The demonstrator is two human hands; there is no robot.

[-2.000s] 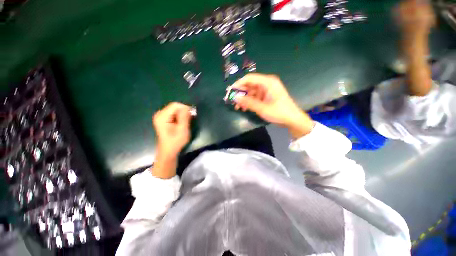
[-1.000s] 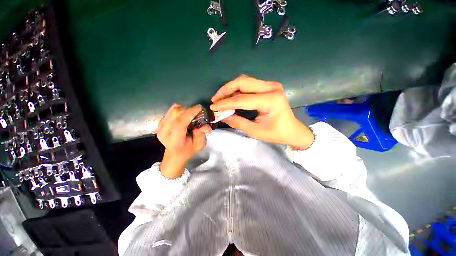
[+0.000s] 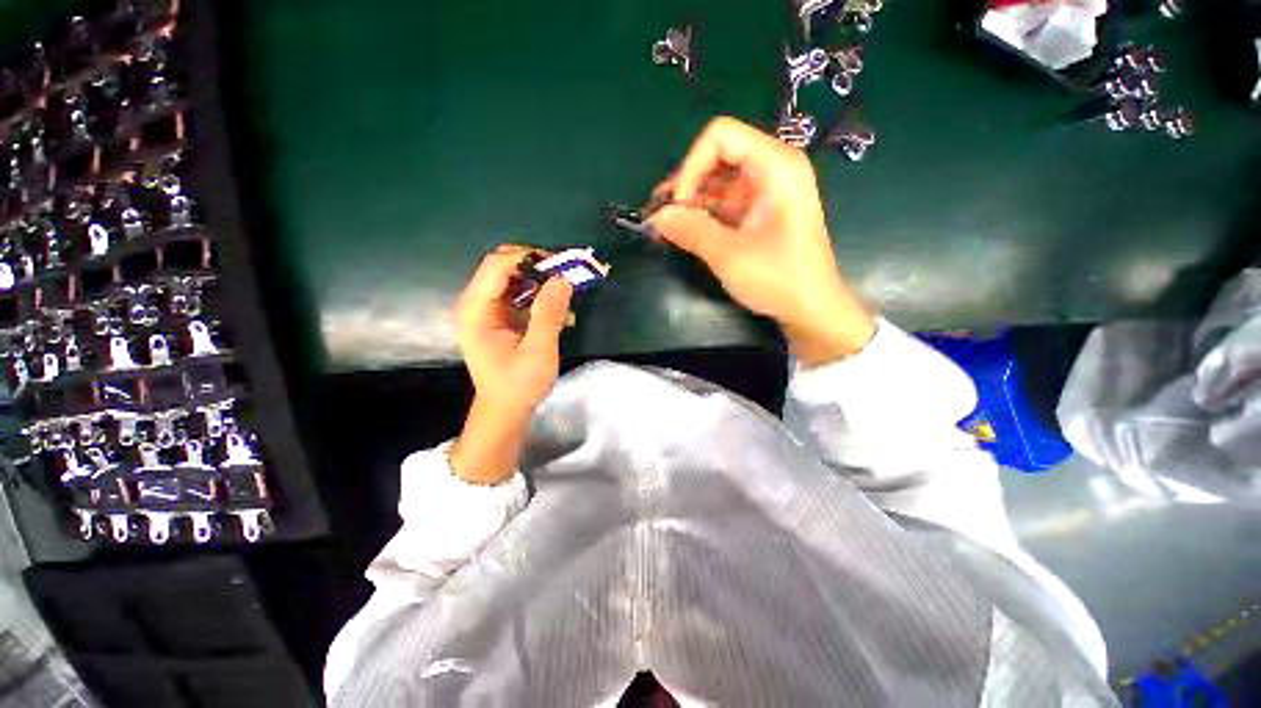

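Note:
My left hand (image 3: 515,325) holds a small dark housing with a white and blue face (image 3: 570,268) between thumb and fingers, above the near edge of the green mat. My right hand (image 3: 754,228) is up and to the right of it, pinching a small dark clip (image 3: 636,220) whose narrow end points left toward the housing, apart from it. Its handles are mostly hidden by the fingers. Loose silver bulldog clips (image 3: 806,67) lie on the mat beyond my right hand, and a single one (image 3: 675,51) lies left of them.
A black tray (image 3: 277,415) with rows of clipped units stands at left, with an empty divided black tray (image 3: 138,609) below. A white pad (image 3: 1058,31) and more clips (image 3: 1137,90) are at the far right. A blue stool (image 3: 1016,415) and a person's sleeve (image 3: 1162,387) are at right.
My hands have moved apart. My right hand has gone up and right and now holds a clip. One of the two clips at left is gone from the mat. The view has shifted.

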